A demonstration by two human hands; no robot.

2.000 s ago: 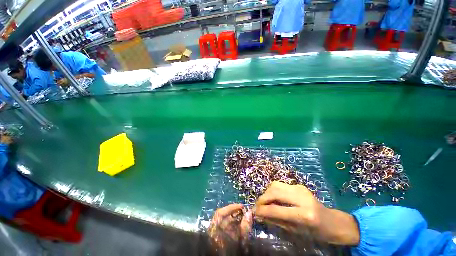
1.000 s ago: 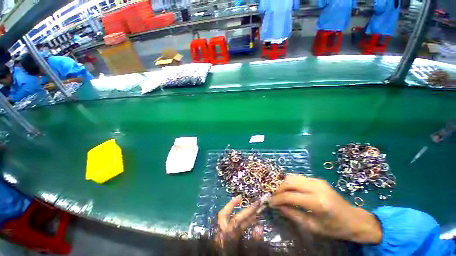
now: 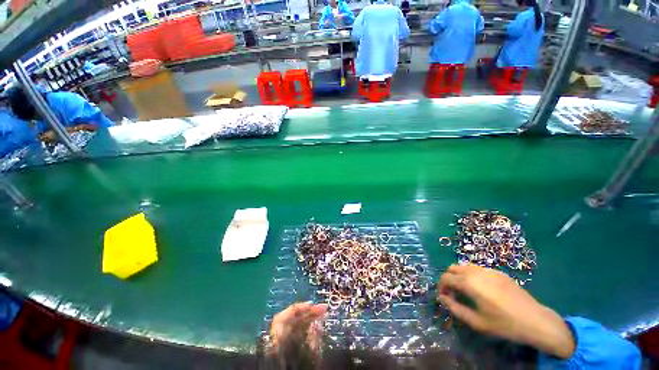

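A heap of small shiny rings (image 3: 354, 267), copper, silver and dark, lies on a clear ribbed tray (image 3: 278, 289). My right hand (image 3: 484, 300) is at the tray's right edge, just below a second ring heap (image 3: 491, 238) on the green surface. Its fingers curl down; whether they hold a ring cannot be told. My left hand (image 3: 298, 331) is over the tray's lower left part, fingers bent and partly blurred, cut off low in the view. I cannot tell whether it holds anything.
A yellow tray (image 3: 130, 246) and a white tray (image 3: 246, 235) lie at left. A white slip (image 3: 351, 209) is behind the clear tray. A thin pale stick (image 3: 569, 224) lies at right. Metal posts (image 3: 556, 69) stand at the far ledge, with a bag of parts (image 3: 253, 121). People in blue are beyond.
My hands were together over the tray's front; now they are apart. My right hand has moved right, toward the second heap. The view has shifted, so the bench things appear further left.
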